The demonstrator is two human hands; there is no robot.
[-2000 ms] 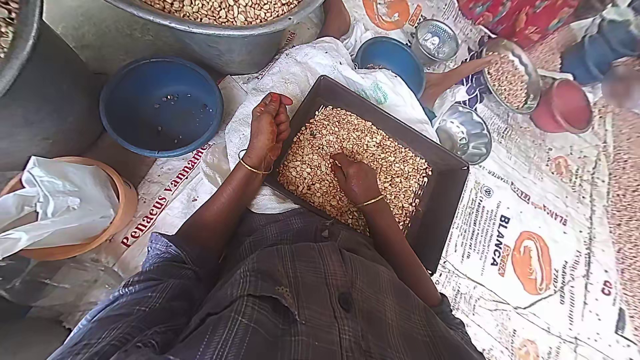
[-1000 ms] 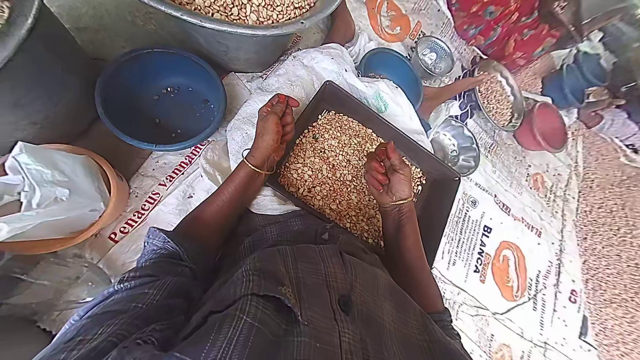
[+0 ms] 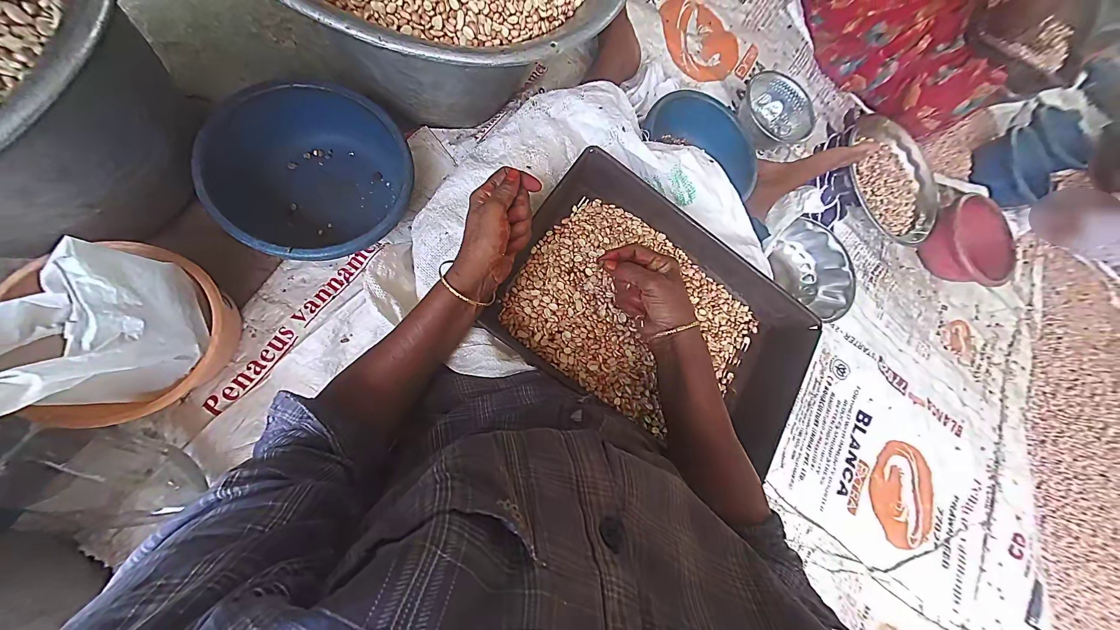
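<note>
A dark rectangular tray (image 3: 783, 376) lies tilted across my lap, spread with pale and reddish split nuts or beans (image 3: 569, 306). Over its upper left edge I hold my left hand (image 3: 499, 232), fingers curled and thumb against the fingertips; whether something small is pinched there cannot be told. My right hand (image 3: 649, 293) is above the middle of the heap, its fingers bent inward and the thumb near the index finger. What may be between those fingers is too small to make out. Both wrists wear a thin bangle.
A blue basin (image 3: 302, 171) with a few bits stands at left, below large metal tubs (image 3: 455, 74) of nuts. An orange-rimmed tub (image 3: 223, 341) holds a white sack. Right are a blue bowl (image 3: 704, 136), steel bowls (image 3: 818, 267), a red bowl (image 3: 971, 241) and another person's arm (image 3: 814, 171).
My right hand was down in the nuts, then rose with its fingers turned up, and is now lowered over the heap again. My left hand has stayed by the tray's edge.
</note>
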